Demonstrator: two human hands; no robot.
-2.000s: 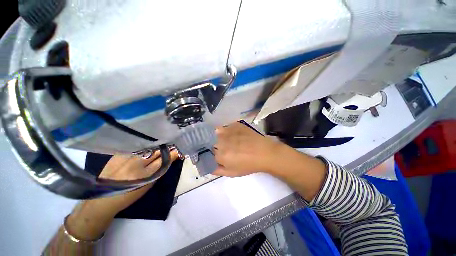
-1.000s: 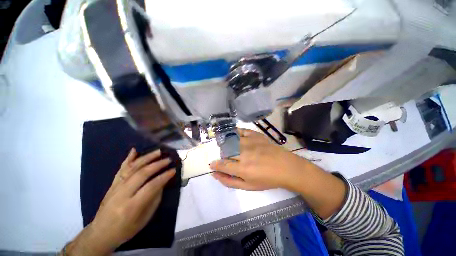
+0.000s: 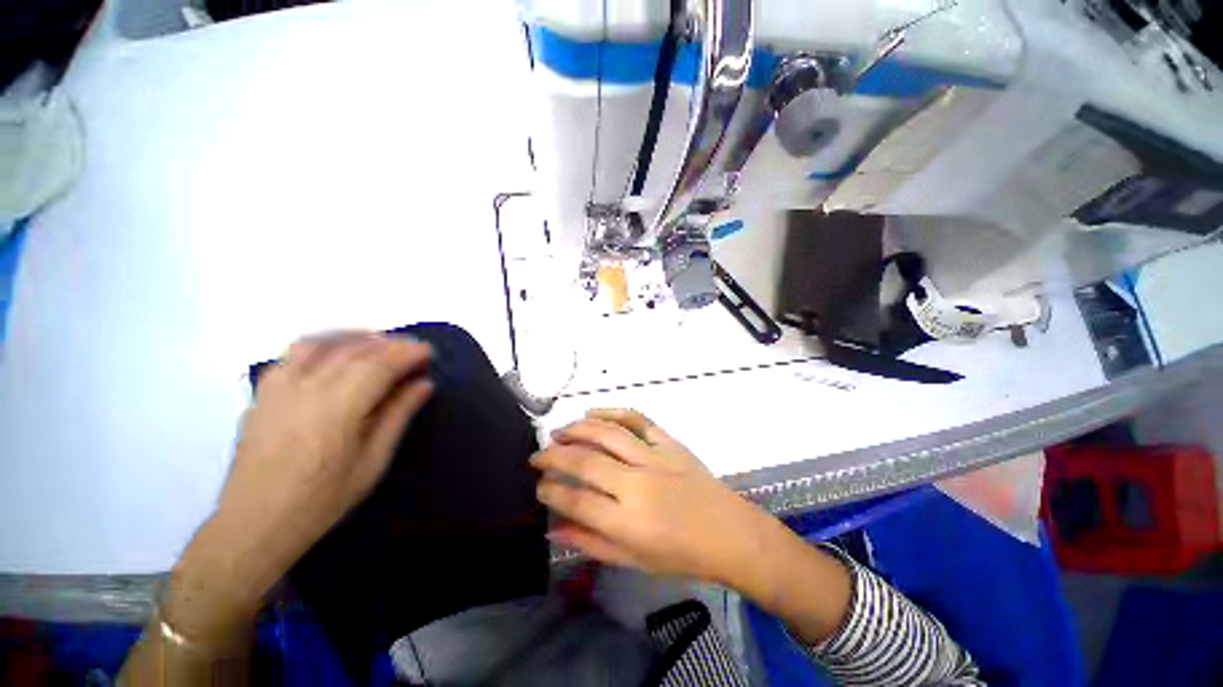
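A black cut piece [image 3: 470, 470] lies at the front of the table, left of and in front of the needle area, and hangs over the front edge. My left hand [image 3: 322, 416] is on its upper left part, fingers bent over the cloth and slightly blurred. My right hand [image 3: 644, 497] is at its right edge, fingers curled and fingertips touching the cloth; whether they pinch it is hidden. The presser foot and needle area [image 3: 617, 255] shows with no black cloth under it. The grey guard [image 3: 692, 273] is beside the foot.
Black snips [image 3: 748, 303] lie right of the needle. A dark square piece [image 3: 832, 275], a black pointed strip [image 3: 892, 365] and a label roll [image 3: 952, 320] lie under the machine arm. The ruler-marked edge [image 3: 858, 472] runs in front. A red stool [image 3: 1133, 507] and blue crate [image 3: 979, 591] are below.
The black piece has moved away from the needle towards me and over the table edge. My right hand has left the grey guard and come to the cloth. The camera view has shifted.
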